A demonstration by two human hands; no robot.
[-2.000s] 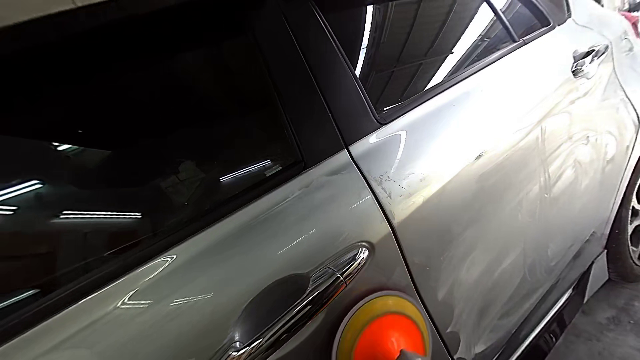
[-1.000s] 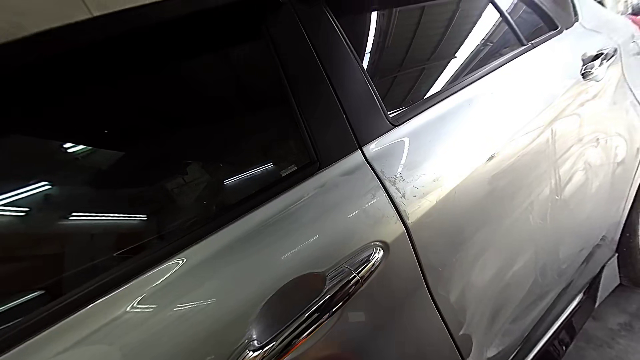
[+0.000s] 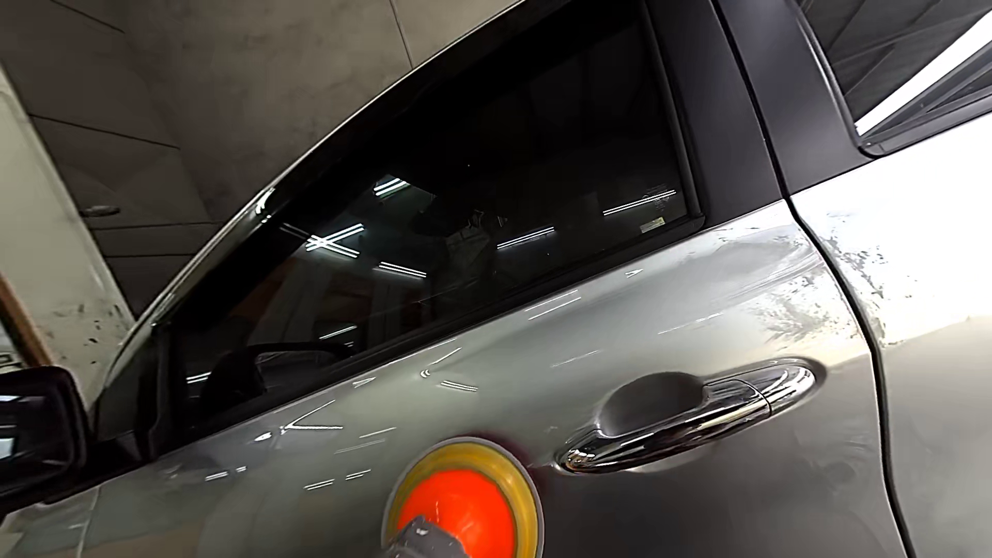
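Note:
Neither my left hand nor my right hand shows in the head view. At the bottom centre, a round pad with an orange backing and a yellow rim, the head of a polisher or sander, lies over the silver front door panel. A dark grey part of the tool covers its lower left. The chrome door handle is to the right of the pad. Smudges and residue mark the paint near the door seam, above the handle. Who holds the tool is out of view.
The dark front window reflects ceiling lights. A black side mirror stands out at the far left. Past the door seam is the rear door, with residue by its front edge. A grey wall rises behind the car.
The view has swung left along the car, bringing in the side mirror. The orange pad, seen at the bottom two seconds ago and absent one second ago, shows again, now left of the handle.

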